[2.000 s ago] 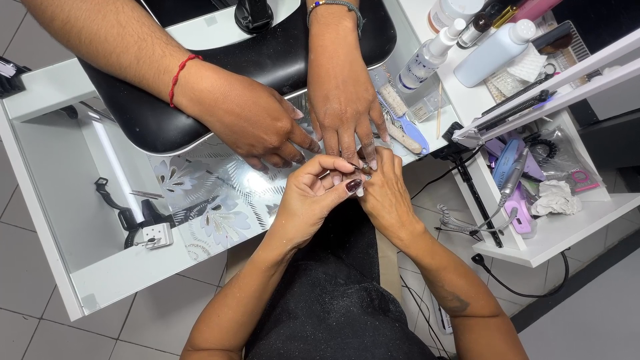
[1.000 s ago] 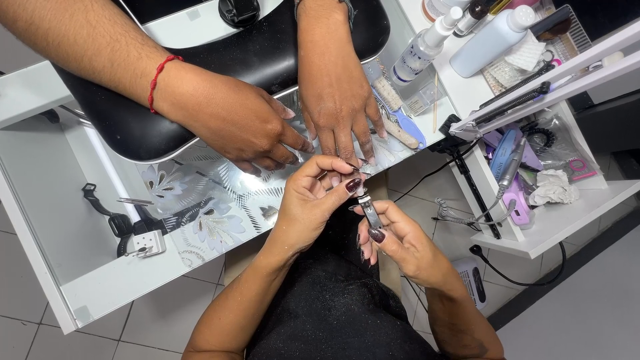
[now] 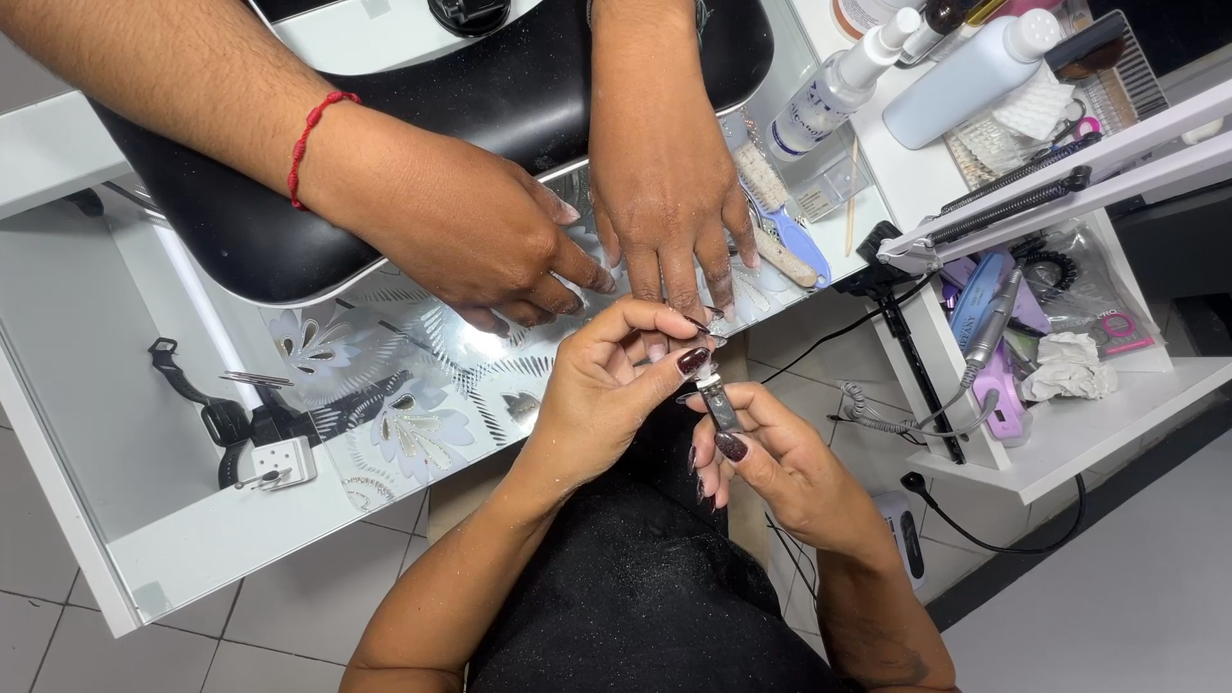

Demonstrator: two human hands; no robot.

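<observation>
My left hand [image 3: 602,390] has its thumb and fingers closed around a fingertip of another person's hand [image 3: 664,207], by what looks like a clear nail tip. In my right hand [image 3: 794,472] is a metal nail clipper [image 3: 718,404], gripped between thumb and fingers. Its jaws are up against my left thumb and the held nail; the exact contact is too small to tell. Beside these, the person's other hand [image 3: 462,226], with a red cord bracelet [image 3: 304,149], rests with fingertips on the glass tabletop [image 3: 385,423].
A black armrest cushion [image 3: 462,111] lies under the person's wrists. Right of the hands are a blue-handled brush [image 3: 799,245], a spray bottle [image 3: 837,91], a pale blue bottle [image 3: 962,82] and a wooden stick [image 3: 851,197]. A lamp arm [image 3: 1068,178] crosses above an open drawer [image 3: 1078,448] holding a nail drill handpiece [image 3: 991,322].
Two seconds ago my right hand was up at the other person's fingertips; it then moved down, and the clipper came into view in it. My left hand stays at the fingertip.
</observation>
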